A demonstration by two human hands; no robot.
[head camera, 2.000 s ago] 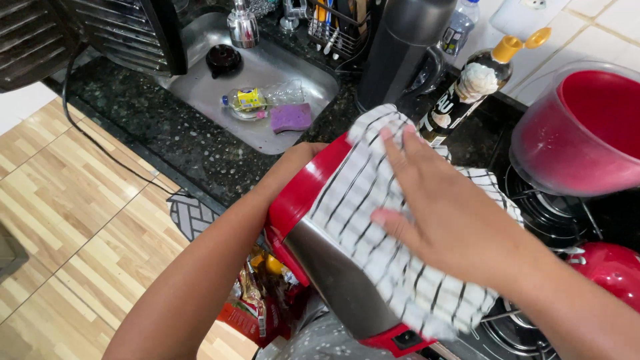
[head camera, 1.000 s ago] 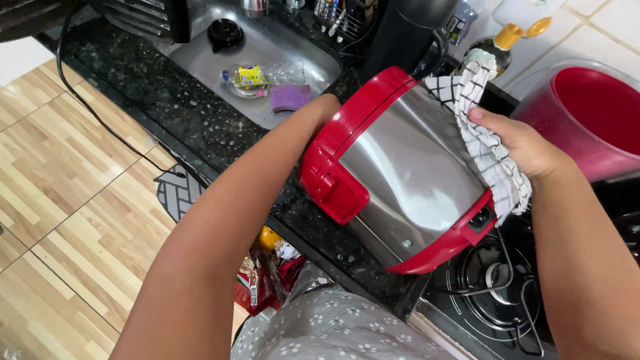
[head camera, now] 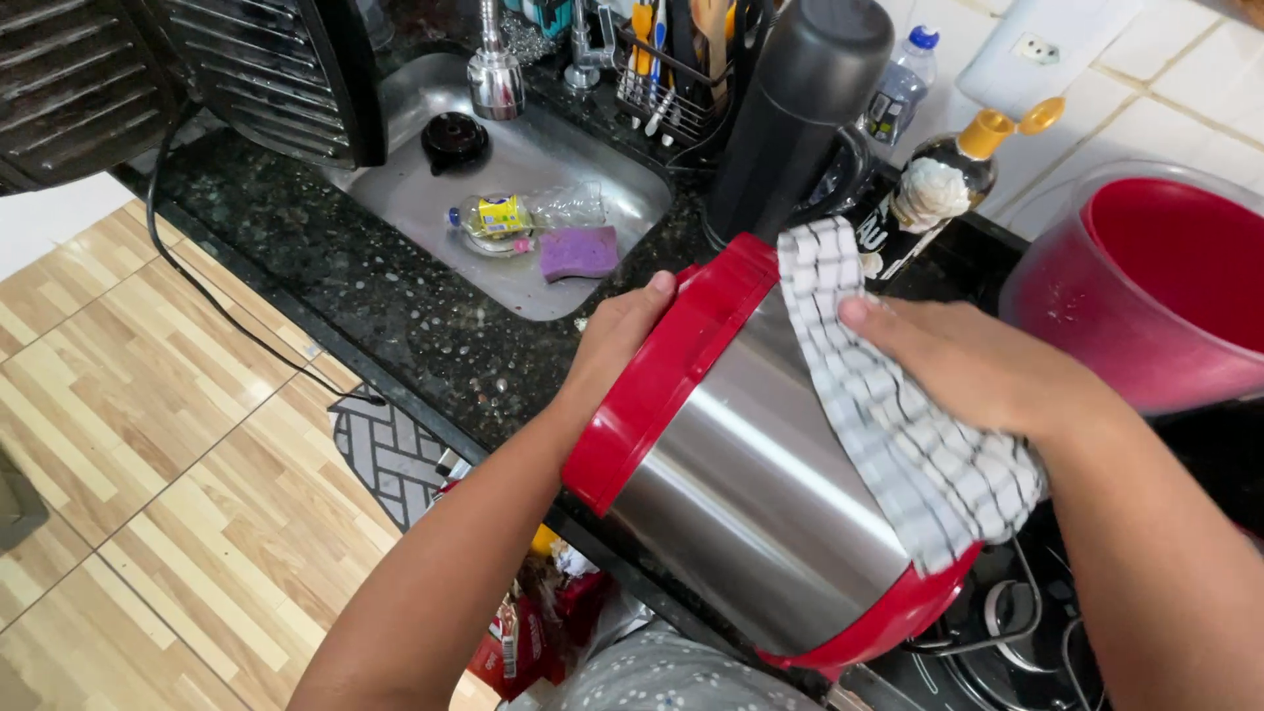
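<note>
A red and stainless-steel cooker body (head camera: 750, 474) lies tilted on its side across the counter edge, near the gas stove. My left hand (head camera: 622, 331) grips its red rim at the upper left; some of the fingers are hidden behind it. My right hand (head camera: 958, 360) presses a white dishcloth with black checks (head camera: 908, 434) against the steel side, thumb at the cloth's upper part. The cloth hangs down over the steel to the red base.
The steel sink (head camera: 395, 188) holds a purple sponge (head camera: 580, 254), clear plastic bottles and a black lid (head camera: 454, 142). Behind stand a black thermos (head camera: 800, 109), a sauce bottle (head camera: 943, 183) and a cutlery basket. A red pot (head camera: 1116, 296) is at right, a black grill (head camera: 276, 79) at left.
The cooker body has turned, so its handle-like red fitting seen a second ago is out of sight. My right hand and the cloth have moved from its far edge onto the steel side.
</note>
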